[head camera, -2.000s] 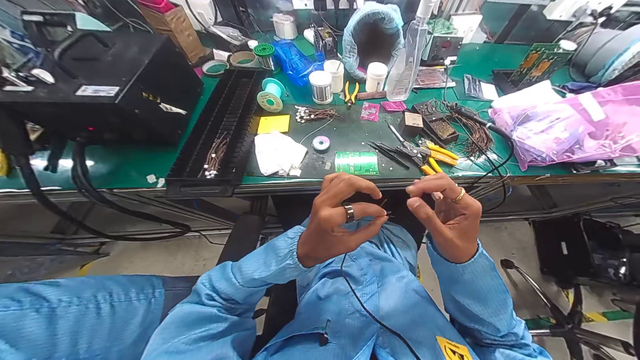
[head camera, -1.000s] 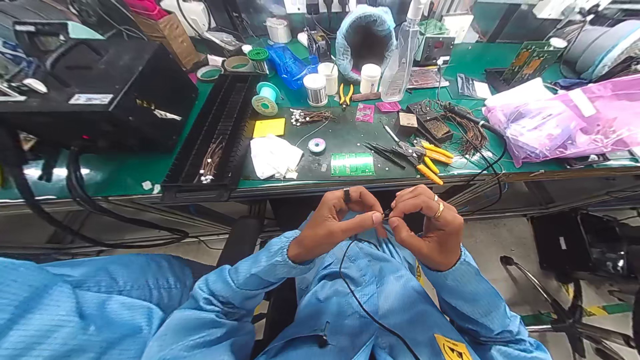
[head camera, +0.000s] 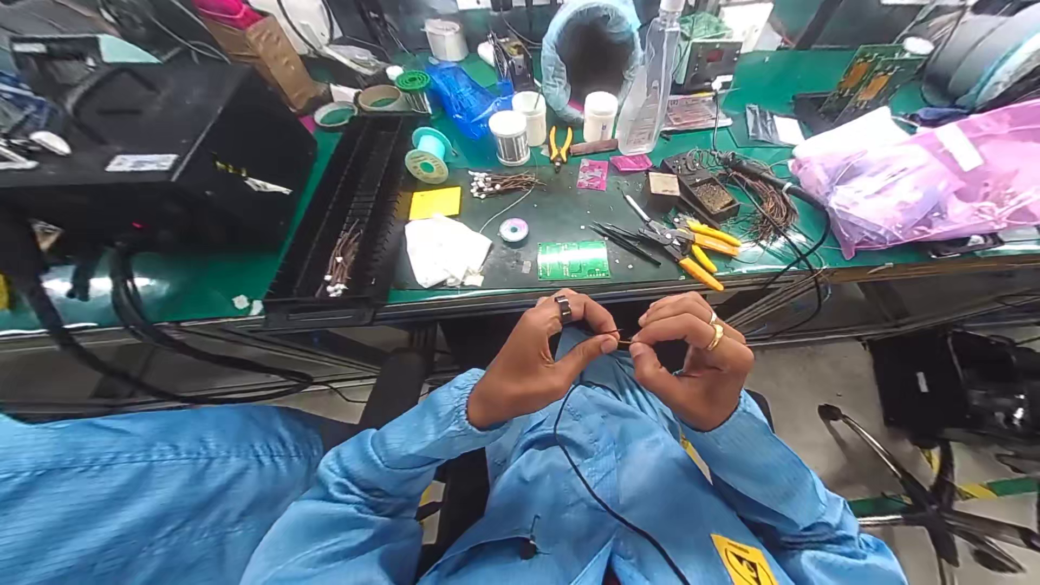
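Over my lap, in front of the bench edge, my left hand (head camera: 548, 353) pinches a thin dark wire (head camera: 624, 341) between thumb and index finger. Thumb and fingers of my right hand (head camera: 692, 353) close on the same thin wire from the other side, the fingertips of both hands nearly touching. Whether it is one wire or two, I cannot tell. A green circuit board (head camera: 574, 261) lies on the dark mat just beyond my hands. To its right are black tweezers (head camera: 627, 244) and yellow-handled pliers (head camera: 691, 244). A small spool (head camera: 513, 231) lies left of the board.
A black slotted rack (head camera: 345, 211) holding wires lies left of the mat, beside a large black machine (head camera: 154, 171). Bundled wires (head camera: 505, 184), a solder spool (head camera: 509, 138) and a clear bottle (head camera: 650, 89) stand or lie farther back. A pink bag (head camera: 934, 175) covers the right side. Another person's blue sleeve (head camera: 154, 487) is at lower left.
Two seconds ago my hands were farther apart; they have come together, and the fingertips now meet around the thin wire. The things on the bench have not moved.
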